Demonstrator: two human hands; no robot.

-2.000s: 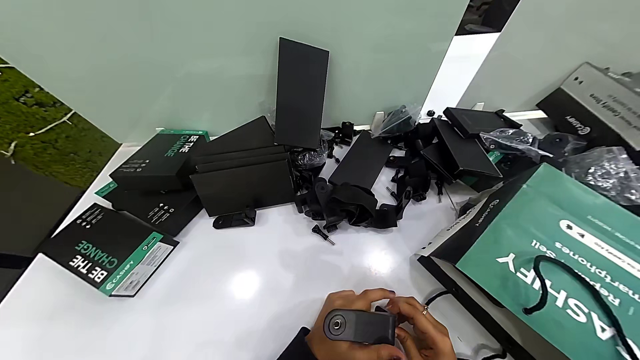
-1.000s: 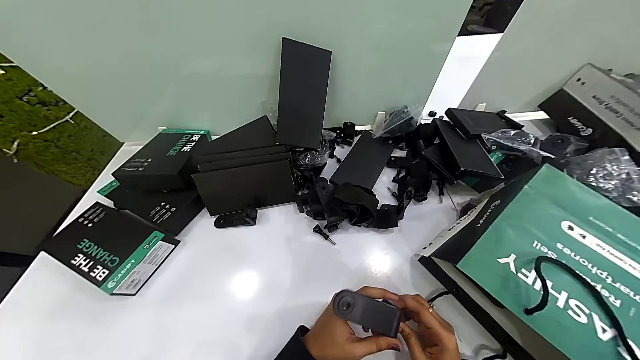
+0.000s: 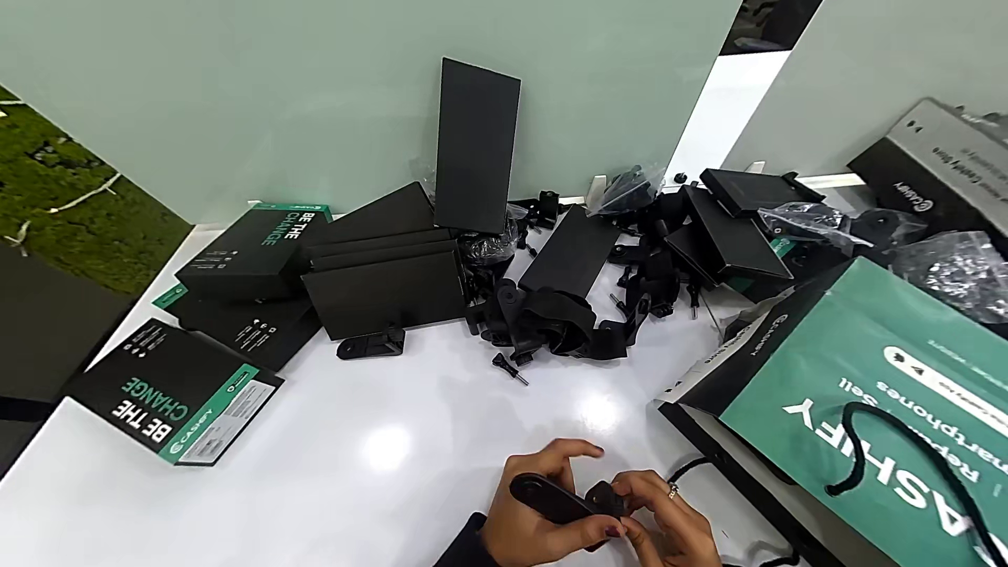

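Note:
Near the bottom centre of the head view, my left hand (image 3: pixel 531 512) holds a black plastic mount arm (image 3: pixel 551 498) between thumb and fingers, its rounded end toward the upper left. My right hand (image 3: pixel 669 516), with a ring on one finger, pinches a small black fitting (image 3: pixel 605 499) at the arm's right end; whether the two pieces are joined is hard to tell. A black thumbscrew (image 3: pixel 510 368) lies on the white table above the hands. A similar black mount piece (image 3: pixel 372 344) lies farther left, in front of black box pieces.
Black and green boxes (image 3: pixel 177 394) stand at the left. A black panel (image 3: pixel 477 146) leans on the frosted partition. Straps and mounts (image 3: pixel 551 319) are heaped in the middle, plastic-wrapped parts (image 3: pixel 811 220) behind. A green and black paper bag (image 3: pixel 890 409) with a cord handle fills the right.
The mount arm has turned in my hands, its rounded end now pointing more to the left. My left index finger has lifted off it.

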